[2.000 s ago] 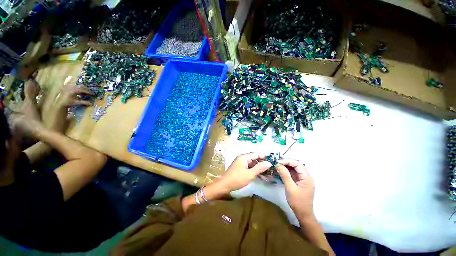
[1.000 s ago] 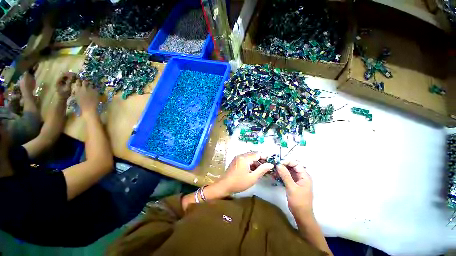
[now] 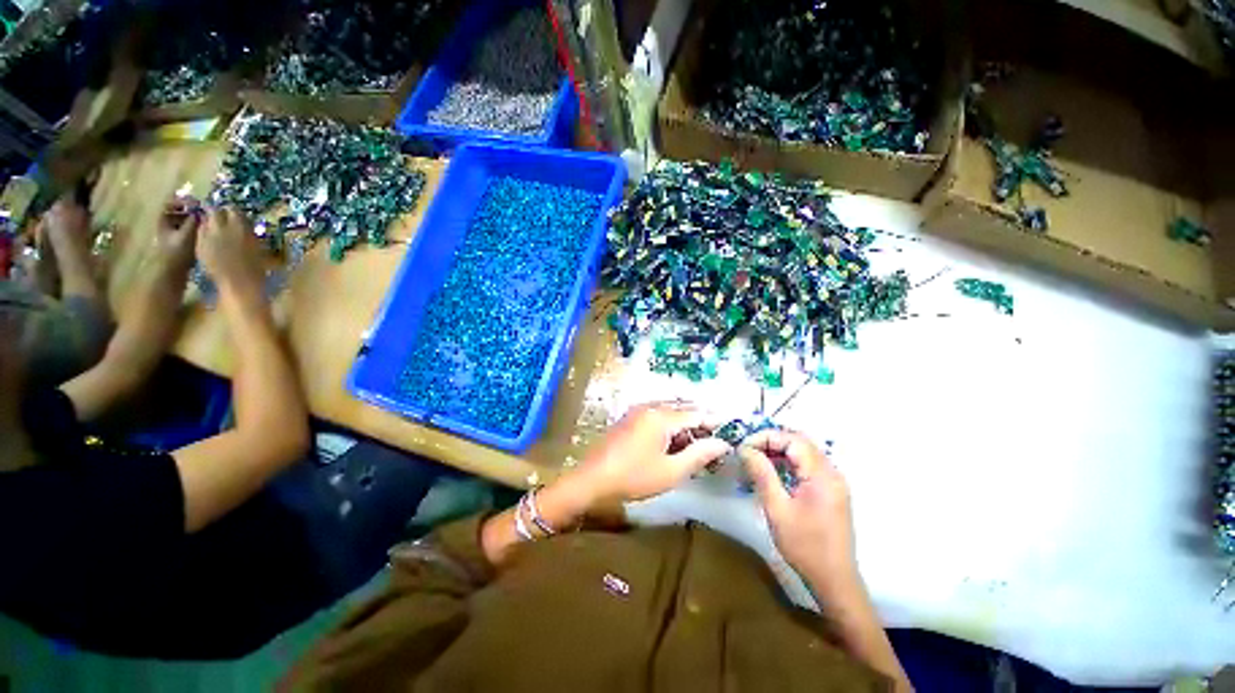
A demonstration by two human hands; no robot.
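Note:
My left hand [image 3: 647, 454] and my right hand [image 3: 802, 490] meet over the white surface [image 3: 975, 474], close to my body. Between their fingertips they hold one small circuit board [image 3: 735, 432], dark and partly hidden by the fingers. Thin wires stick up from it. Small bits lie under the hands, too small to tell. A heap of circuit boards [image 3: 738, 264] lies just beyond my hands. A single green board [image 3: 985, 293] lies to the right of the heap.
A blue bin of tiny blue parts [image 3: 494, 305] stands left of the heap. A second blue bin [image 3: 494, 102] holds grey parts. Cardboard boxes [image 3: 813, 156] with boards stand behind. A person's arms [image 3: 244, 393] work at the left, near another board heap [image 3: 318, 183]. Board rows [image 3: 1224, 447] are at the far right.
My hands remain together, with the fingers shifted slightly around the board and my left wrist turned a little. The other person's hands have moved closer together at the left.

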